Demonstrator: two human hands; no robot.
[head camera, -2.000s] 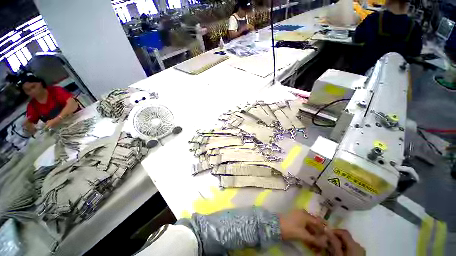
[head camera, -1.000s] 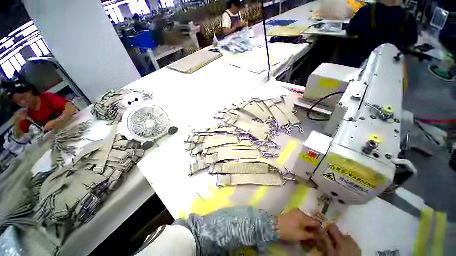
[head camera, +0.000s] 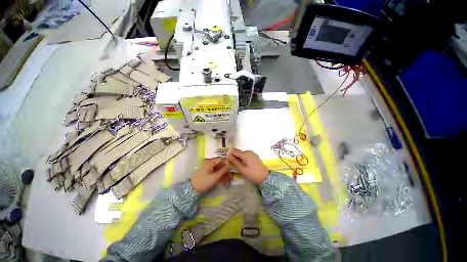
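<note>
The white sewing machine head (head camera: 209, 102) stands in front of me, with its presser clamp and needle (head camera: 222, 140) just beyond my fingertips. My left hand (head camera: 210, 174) and my right hand (head camera: 247, 165) meet below the clamp, fingers pinched together on the end of a grey-beige webbing strap (head camera: 250, 204). What is at the fingertips is small and mostly hidden. The strap hangs toward me and has a rectangular metal buckle (head camera: 250, 232) at its near end. Another strap (head camera: 217, 219) lies slanted beside it, with a silver buckle (head camera: 188, 238) near my left forearm.
A fanned pile of straps (head camera: 118, 143) with silver hooks lies left. Loose hooks (head camera: 284, 148) and red thread (head camera: 302, 158) lie right of the needle. Further right are a clear bag of hooks (head camera: 363, 184) and a blue-handled tool (head camera: 393, 137). A control panel (head camera: 333, 35) stands upper right; a fan is at left edge.
The view has swung right and down, so the machine is now central and both forearms, the panel and the bag show. My hands stay together near the needle.
</note>
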